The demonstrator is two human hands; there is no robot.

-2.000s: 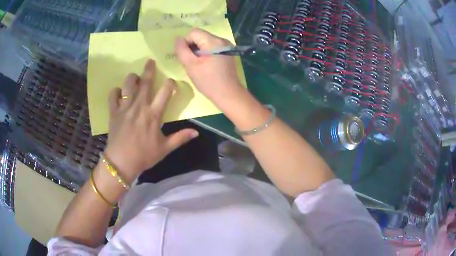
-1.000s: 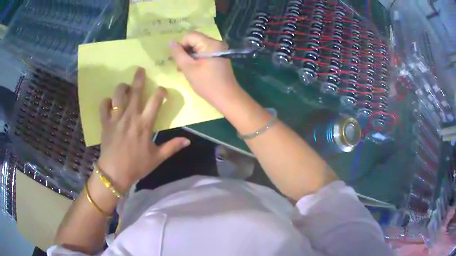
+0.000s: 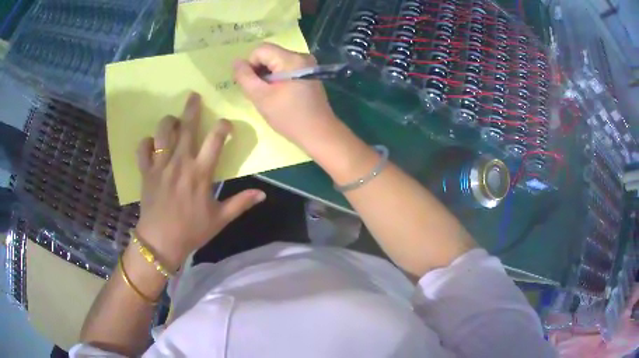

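Observation:
A yellow paper slip [image 3: 136, 105] lies at the bench's front edge, over another yellow sheet [image 3: 203, 15] with handwriting. My right hand [image 3: 291, 94] grips a pen [image 3: 308, 72], its pale barrel pointing right; the tip is hidden by my fingers beside small handwritten marks on the slip. My left hand [image 3: 183, 185] lies flat on the slip with fingers spread and holds nothing.
A blister tray [image 3: 413, 105] of red-wired components is at the upper right. A round fixture [image 3: 489, 183] with blue side stands below it. More trays [image 3: 70, 164] are at left, above tan cardboard [image 3: 59, 294]. Stacked trays [image 3: 599, 210] line the right.
The view has shifted, so paper and hands sit further left and slightly lower than at first. The marks beside my right hand show more clearly. Both hands keep their holds.

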